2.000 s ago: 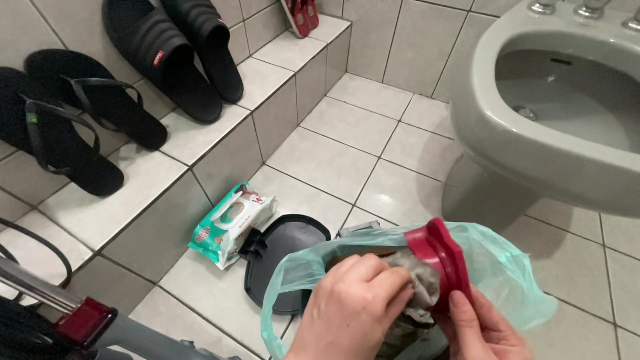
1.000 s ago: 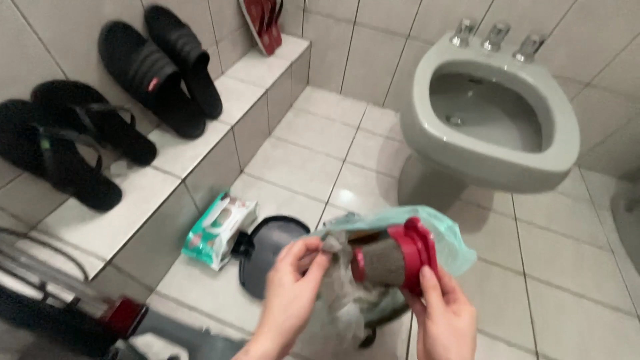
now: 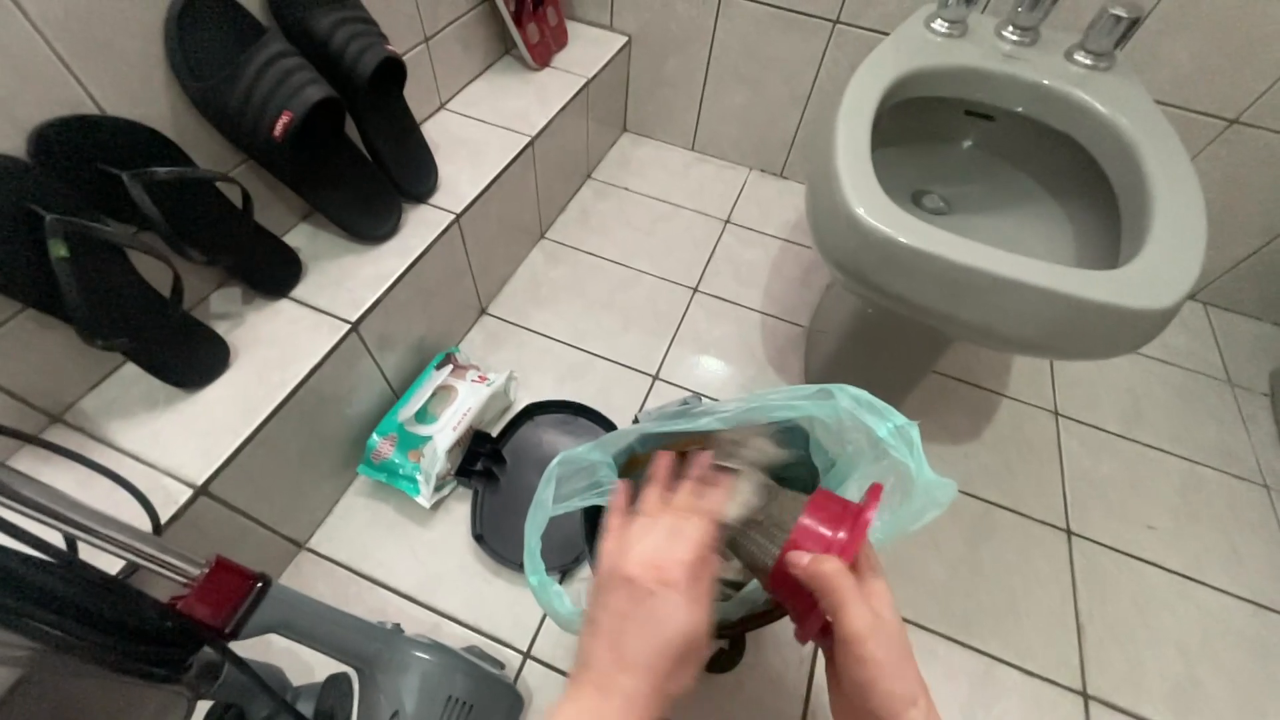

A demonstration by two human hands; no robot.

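Note:
My right hand (image 3: 850,610) grips the red plastic rim of a cylindrical mesh vacuum filter (image 3: 825,550), tilted with its mesh end over a bin. A translucent green bag (image 3: 870,450) lines that bin, its mouth spread wide. Blurred by motion, my left hand (image 3: 660,570) is over the left part of the bag, beside the filter's mesh; whether its fingers hold anything is unclear. Greyish lint or dust (image 3: 750,470) shows blurred at the mesh end, between the hand and the filter. Most of the bin's contents are hidden.
Left of the bag are a dark plastic lid (image 3: 540,490) and a wipes packet (image 3: 435,425). A grey vacuum cleaner (image 3: 410,660) occupies the lower left. Black sandals (image 3: 290,130) and flip-flops (image 3: 150,240) lean along a tiled ledge (image 3: 400,250). A bidet (image 3: 1010,200) stands upper right.
Two seconds ago the filter's mesh was covered by my left hand and grey material; a second ago it was in sight, with lint at my left fingers. Now my left hand is blurred over the bag.

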